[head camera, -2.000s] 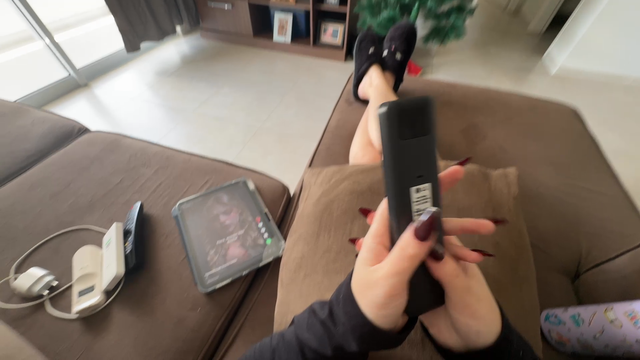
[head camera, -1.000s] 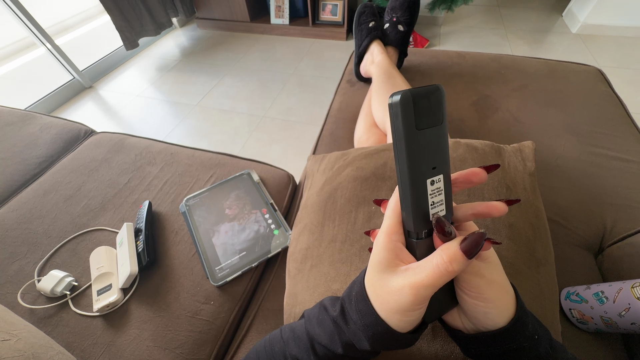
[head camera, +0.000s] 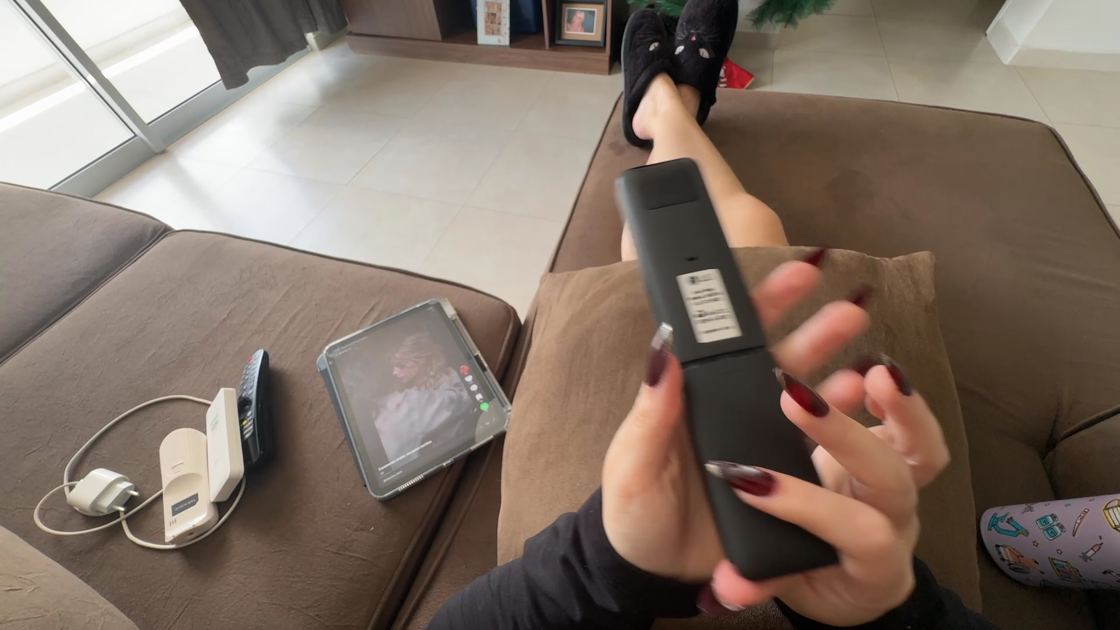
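A black LG remote control (head camera: 717, 376) is held with its back toward the camera, tilted with its top end to the left, above a brown cushion (head camera: 569, 394). A white label with writing is on its back, and a seam of the cover crosses it. My left hand (head camera: 656, 472) grips its left side, thumb along the edge, fingers passing behind it. My right hand (head camera: 857, 490) is on the lower right part, with a dark red nail over the back cover; its fingers are blurred. Both hands have long dark red nails.
On the brown sofa (head camera: 289, 542) at left lie a tablet (head camera: 411, 394) with its screen lit, a dark remote (head camera: 255, 402), two white remotes (head camera: 224, 444) (head camera: 186, 490) and a white charger (head camera: 101, 492) with cable. A patterned lilac item (head camera: 1050, 538) is at right.
The black remote has tilted, its top end now further left. My right hand has shifted to the right side of the remote, its fingers now over the lower back.
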